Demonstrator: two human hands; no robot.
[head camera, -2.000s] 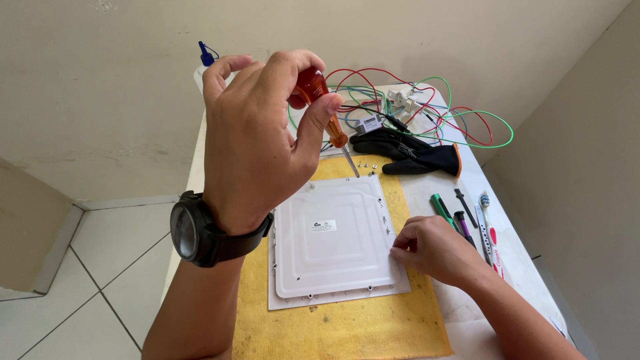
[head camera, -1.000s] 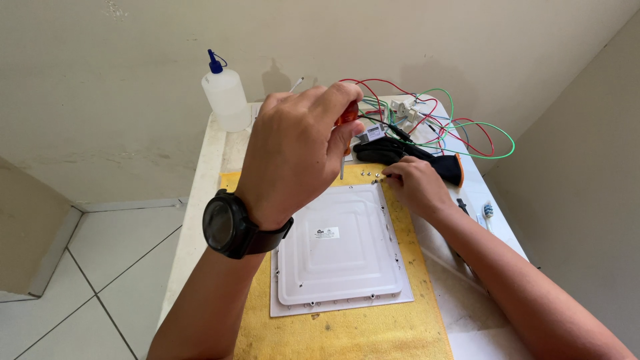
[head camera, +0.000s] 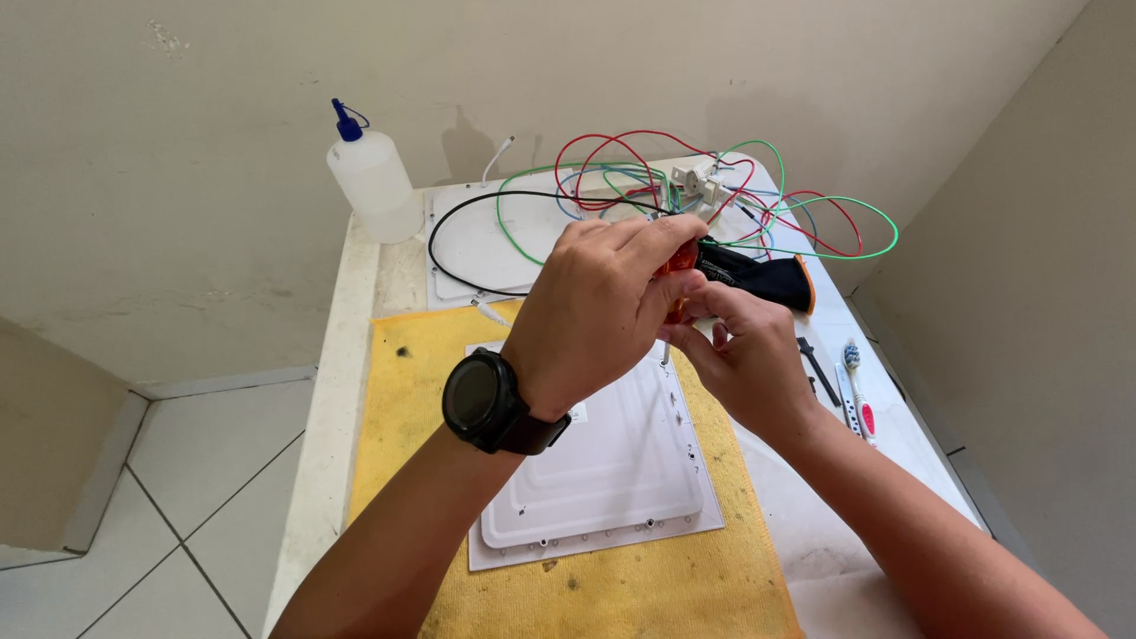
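Note:
My left hand (head camera: 595, 306), with a black watch on its wrist, grips the orange-red handle of a screwdriver (head camera: 680, 263) above the upper right part of a white square panel (head camera: 612, 475). The metal shaft points down toward the panel's right edge; its tip is partly hidden. My right hand (head camera: 741, 351) pinches at the lower end of the handle, thumb and fingers touching it. Small screws and holes line the panel's rim. Under the panel lies a yellow cloth (head camera: 568, 595).
A translucent bottle (head camera: 373, 182) with a blue cap stands at the back left, beside a second white panel (head camera: 479, 240). Tangled wires (head camera: 621, 169), white connectors (head camera: 701, 182) and a black glove (head camera: 754, 275) lie behind. A toothbrush (head camera: 857, 390) and black tool (head camera: 818, 371) lie right.
My right hand has gone from the panel's right side to the small screws behind it, then to the screwdriver. The screwdriver has stayed in my left hand.

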